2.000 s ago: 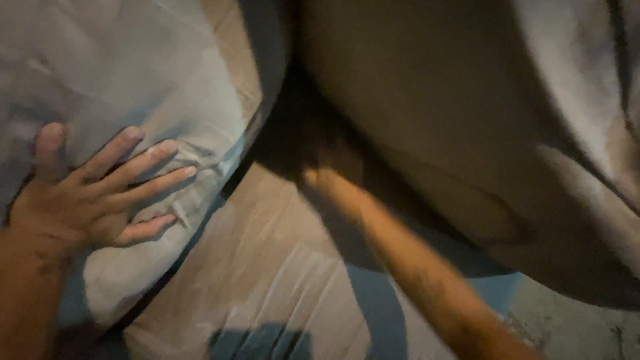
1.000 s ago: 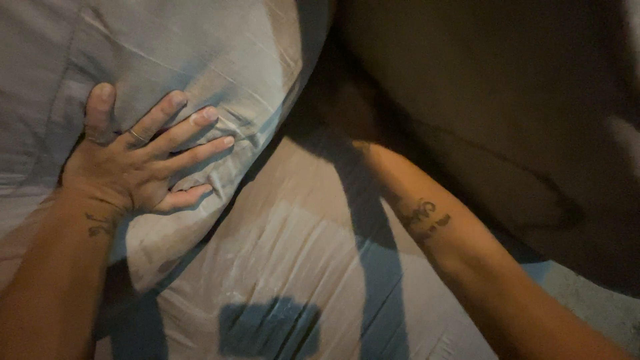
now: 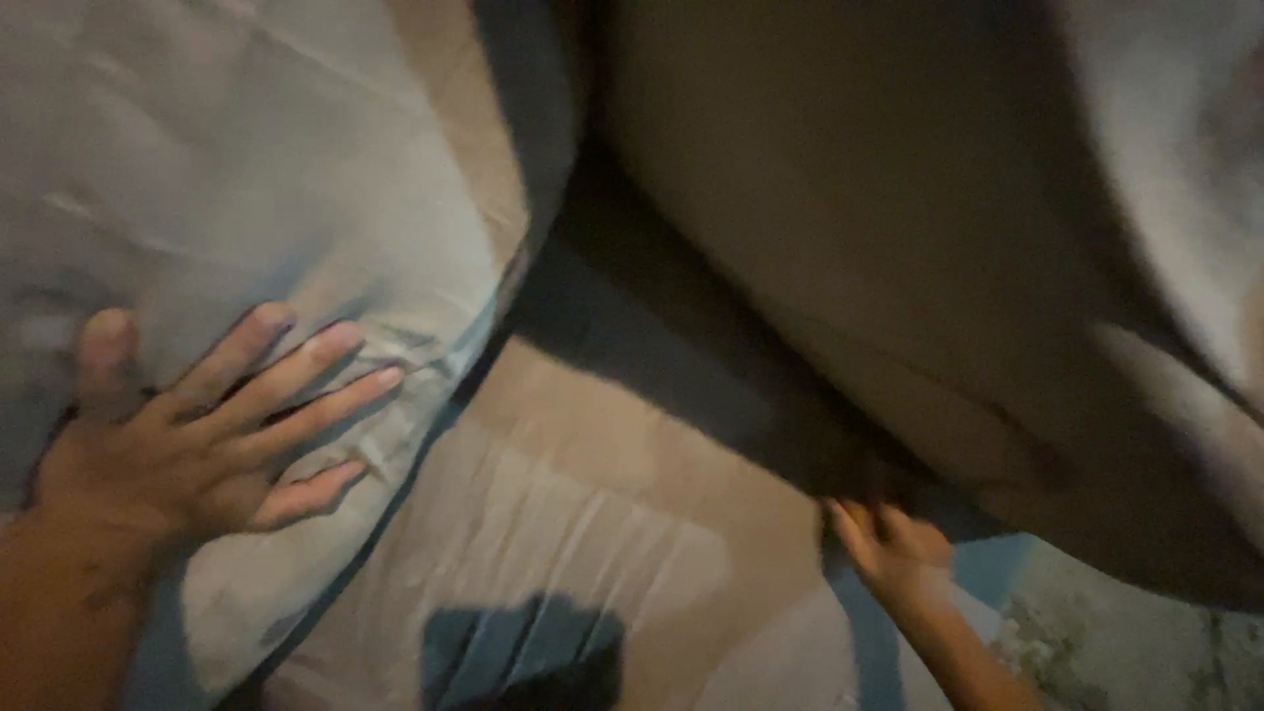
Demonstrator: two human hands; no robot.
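My left hand (image 3: 188, 444) lies with spread fingers on a pale grey fabric-covered cushion or padded piece (image 3: 326, 197), whose cloth wrinkles by the fingertips. My right hand (image 3: 894, 548) is low on the right, at the lower edge of a large dark fabric piece (image 3: 839, 197) and over a light creased fabric surface (image 3: 592, 513). Its fingertips lie partly in shadow, and whether they grip any cloth cannot be told.
A dark gap (image 3: 632, 257) runs between the pale piece and the dark one. Rough grey ground (image 3: 1126, 632) shows at the lower right. Lighter folded fabric (image 3: 1175, 178) hangs along the right edge. Shadows fall over the creased fabric.
My right hand, hidden in the dark gap one second ago, has come out and moved down and to the right along the dark piece's edge. My left hand stays spread on the pale fabric.
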